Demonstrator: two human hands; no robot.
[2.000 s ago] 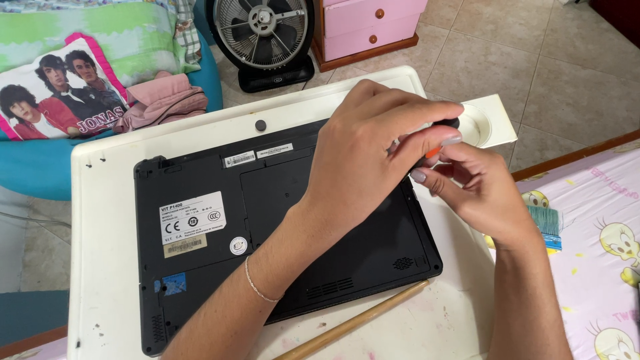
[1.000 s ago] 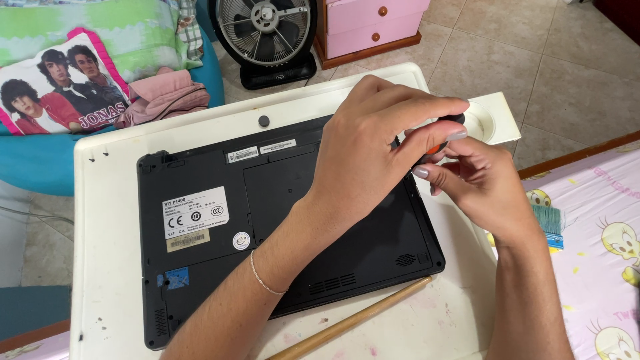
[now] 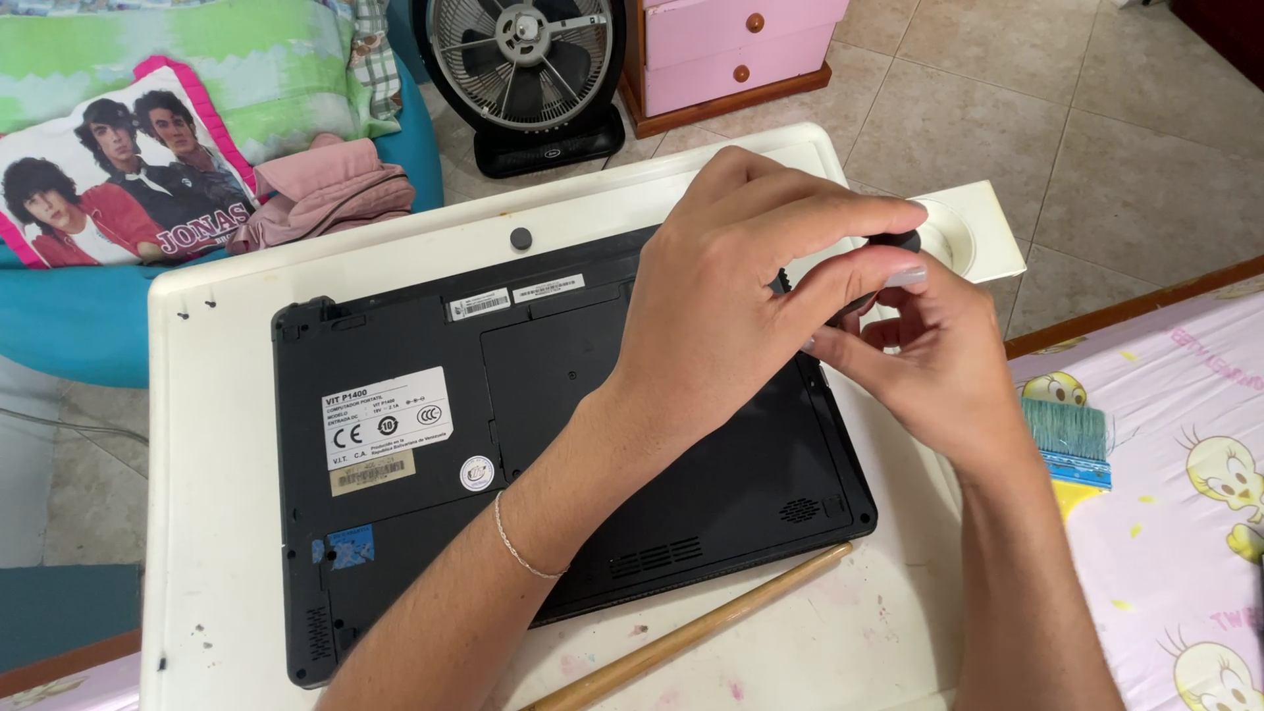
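A black laptop [image 3: 415,533] lies upside down on a white plastic table [image 3: 222,286], with labels on its bottom cover. Above its right side, my left hand [image 3: 741,286] pinches the dark end of a small tool [image 3: 894,240] between thumb and fingers. My right hand [image 3: 913,346] is close against it, fingers curled around the lower part of the same tool. Most of the tool is hidden by the fingers, so its kind and its tip cannot be told. A small round black piece [image 3: 520,238] rests on the table behind the laptop.
A wooden stick [image 3: 691,632] lies along the laptop's front edge. Small screws [image 3: 183,315] are at the table's left corner. A paintbrush [image 3: 1066,449] lies on patterned bedding [image 3: 1165,592] at the right. A fan [image 3: 523,59] and pink drawers [image 3: 736,49] stand behind the table.
An orange part of the tool, seen between my fingers in the earlier frames, is now hidden. Both hands stay in nearly the same place, with the fingers slightly shifted.
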